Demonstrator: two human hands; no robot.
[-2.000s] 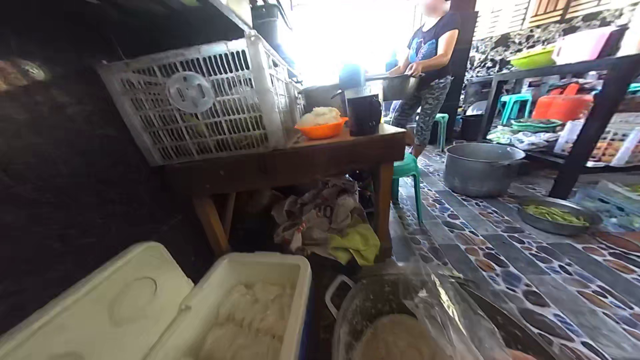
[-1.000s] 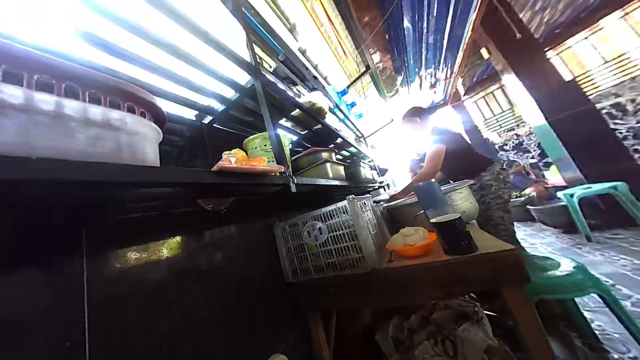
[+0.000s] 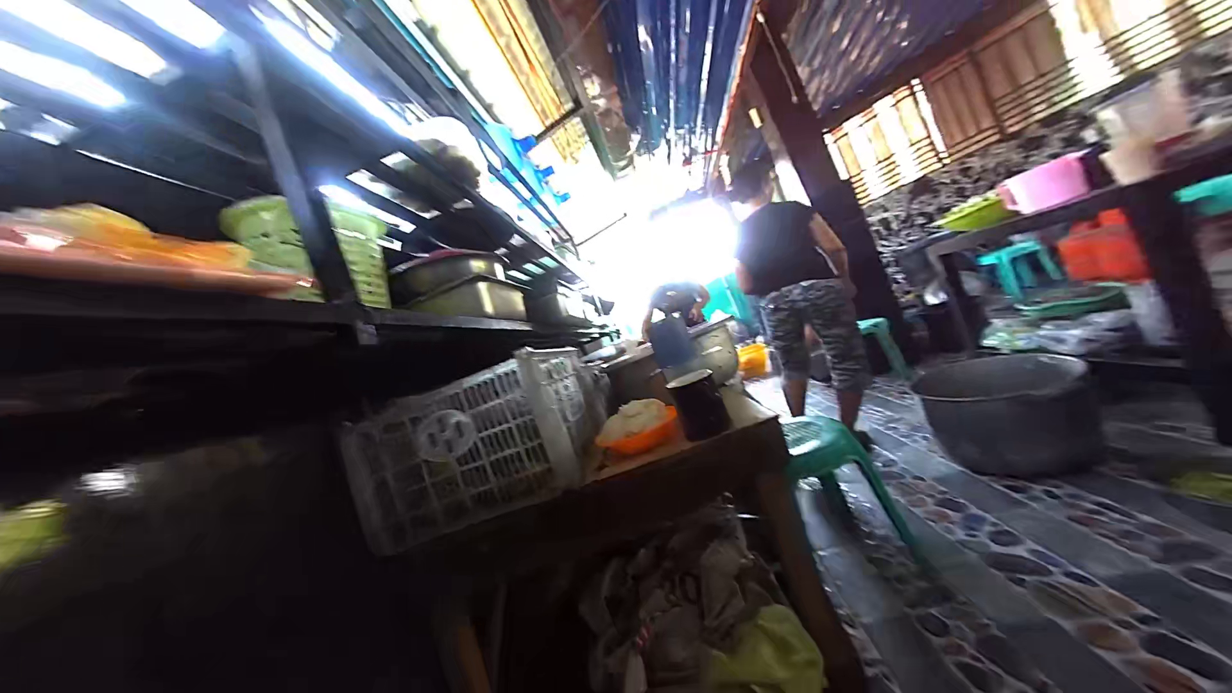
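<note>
Neither my left hand nor my right hand shows in the head view, so what they hold or touch is hidden. A wooden table (image 3: 616,496) stands in the middle of the view. On it an orange bowl (image 3: 640,438) holds something white, beside a dark mug-like container (image 3: 700,406). A blue container (image 3: 674,346) and a large metal pot (image 3: 715,348) stand behind these. The white plastic crate (image 3: 462,448) lies tilted in view at the left of the bowl. Cloths (image 3: 674,606) are bundled under the table, with a yellow-green one (image 3: 770,650) among them.
A green plastic stool (image 3: 833,448) stands at the table's right end. A large metal pot (image 3: 1011,414) rests on the stone-patterned floor. One person (image 3: 794,260) stands beyond the stool, another (image 3: 674,300) farther back. A dark shelf (image 3: 452,320) with baskets and pans runs along the left.
The view has swung up and then partly to the right. The person at the table has moved away from the pot and stands farther right. My hands are not seen now.
</note>
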